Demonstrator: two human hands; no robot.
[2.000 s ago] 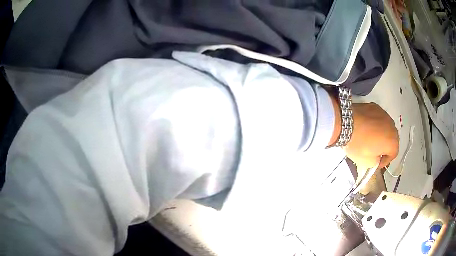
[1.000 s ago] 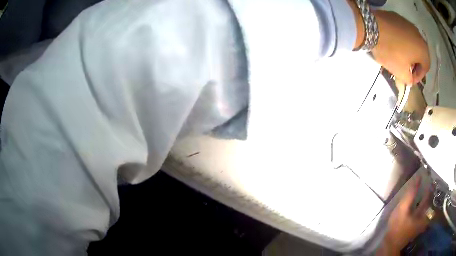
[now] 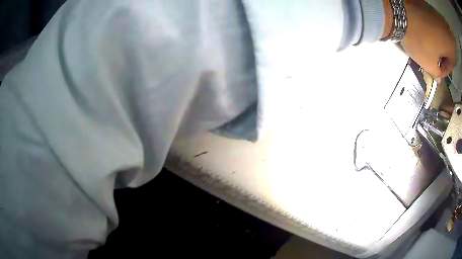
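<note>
My left hand [image 3: 430,40], with a metal-link bracelet at the wrist, is at the upper right, beyond the presser foot. Its fingers are closed on a narrow white tape [image 3: 432,91], which runs down to the metal foot [image 3: 429,119] of the sewing machine. The cream machine head [image 3: 455,136] is cut off by the right edge. My right hand is not in view; a pale sleeve-like patch shows at the bottom right. The needle area is small and partly hidden by metal parts.
The pale blue sleeve [image 3: 202,76] of my left arm covers much of the left and top. The white machine bed [image 3: 314,167] is washed out by the lamp. A metal plate [image 3: 405,101] and a thin dark thread [image 3: 358,149] show on it. Its curved front edge borders a dark area below.
The view has shifted, and the dark grey garment seen earlier has left it. The right hand, visible one second ago at the lower right, is gone. My left hand keeps its hold on the tape.
</note>
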